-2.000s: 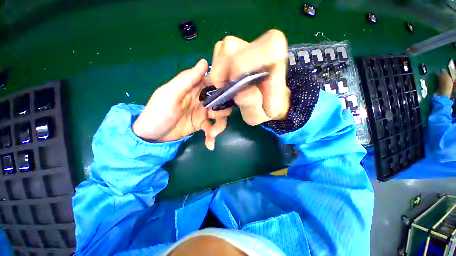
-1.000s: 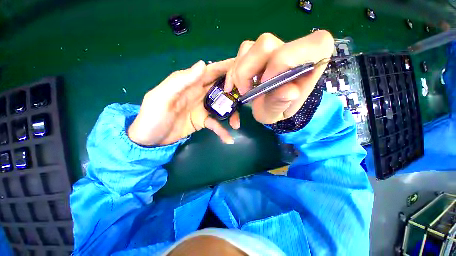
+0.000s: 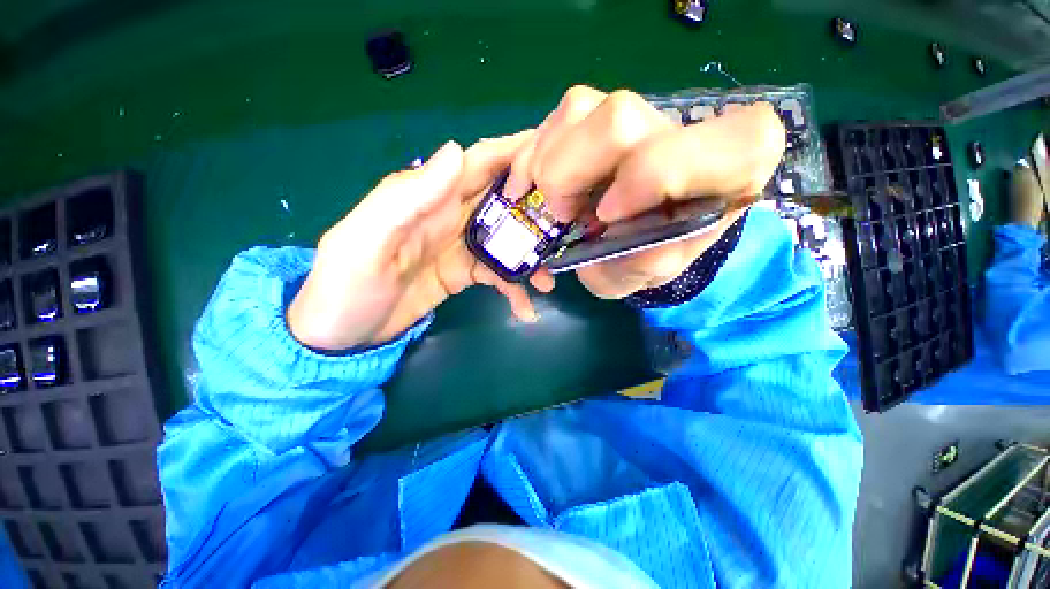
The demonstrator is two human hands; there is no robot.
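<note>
My left hand (image 3: 386, 247) holds a small black watch case (image 3: 507, 237) at its fingertips, open side up, showing silver-white and gold-yellow parts. My right hand (image 3: 656, 190) is against the case's right side; its fingertips touch the inside near the gold parts. A thin dark flat piece with a pale edge (image 3: 645, 239) lies along the right fingers and meets the case's right edge. It looks like tweezers or a screen seen edge-on; I cannot tell which. A thin brownish tip sticks out to the right of the hand.
A black pocket tray (image 3: 98, 417) at left holds several glossy units. A clear blister tray (image 3: 806, 121) and a tilted black tray (image 3: 904, 259) stand at right. Loose black units (image 3: 389, 54) dot the far green bench. Another person's blue sleeve (image 3: 1019, 305) shows at far right.
The case has turned to show its open inside. My right hand has moved right and opened away from the case, with the thin piece now lying flatter.
</note>
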